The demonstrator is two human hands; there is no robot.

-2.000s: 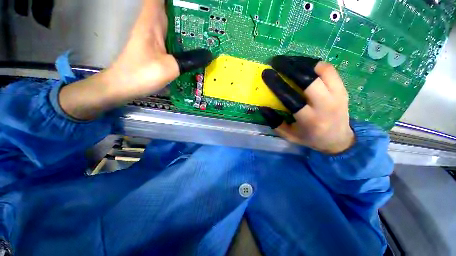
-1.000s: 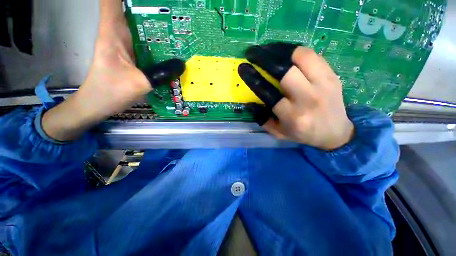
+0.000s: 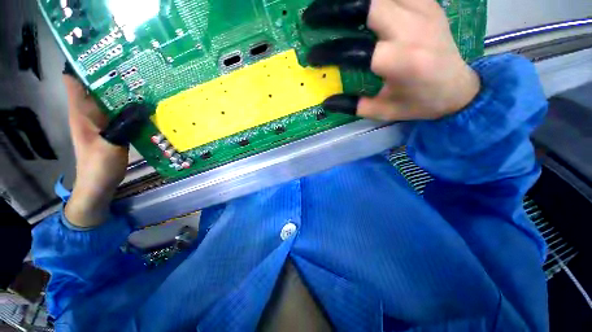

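Observation:
A large green circuit board [image 3: 188,58] lies tilted across a metal rail. A yellow piece with small holes [image 3: 246,97] lies flat near the board's near edge, its right end now largely uncovered. My left hand [image 3: 97,149] holds the board's left edge, its black-covered thumb on top beside the yellow piece's left end; its other fingers are mostly hidden. My right hand [image 3: 415,65] is over the board, with black finger cots, fingers apart. Its fingertips rest at or near the yellow piece's right end; exact contact is unclear.
The metal rail [image 3: 272,165] runs between the board and my blue smock [image 3: 363,227]. Small red-and-white components [image 3: 170,154] stand at the board's near left corner. Rows of thin edges [image 3: 548,240] show at the lower right. Dark objects [image 3: 32,97] lie at the left.
The view has turned, so the board now slants up to the right. My right hand has shifted right along the yellow piece and its fingers have spread. My left thumb stays by its left end.

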